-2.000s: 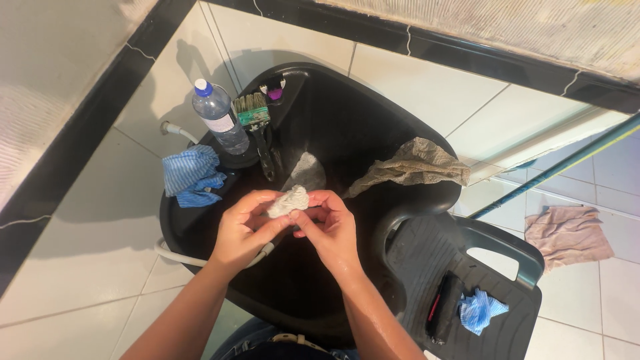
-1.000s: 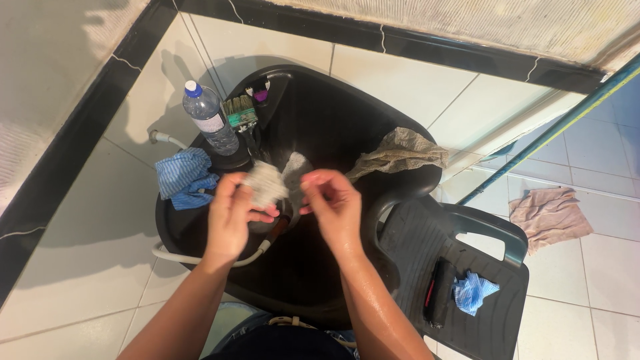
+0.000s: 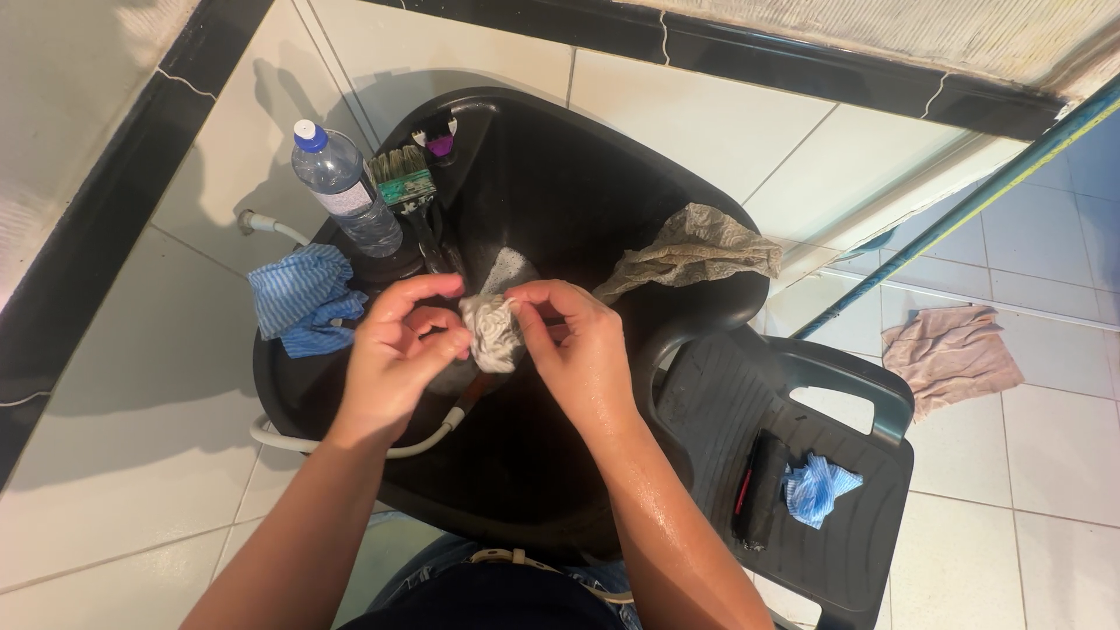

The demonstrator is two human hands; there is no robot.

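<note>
A small crumpled, whitish wet cloth (image 3: 493, 332) is between my hands, above a black salon wash basin (image 3: 560, 166). My right hand (image 3: 582, 350) pinches its upper right side between thumb and fingers. My left hand (image 3: 398, 341) is at its left edge with fingers spread and curved; whether the fingertips touch it is hard to tell. Behind the cloth, a grey-white piece (image 3: 509, 269) lies in the basin. A white hose (image 3: 429, 444) runs below my left hand and over the basin's rim. A brownish-grey wet cloth (image 3: 691, 249) drapes over the right rim.
On the basin's left side stand a clear plastic bottle (image 3: 350, 197), a paintbrush (image 3: 407, 188) and a blue striped cloth (image 3: 306, 297). A dark plastic chair (image 3: 840, 560) at right holds a black cylindrical object (image 3: 759, 490) and another blue cloth (image 3: 818, 490). A pink cloth (image 3: 952, 357) lies on the floor.
Two seconds ago both hands held the whitish cloth together; one second ago my left hand held it with my right hand apart. Now my right hand pinches it.
</note>
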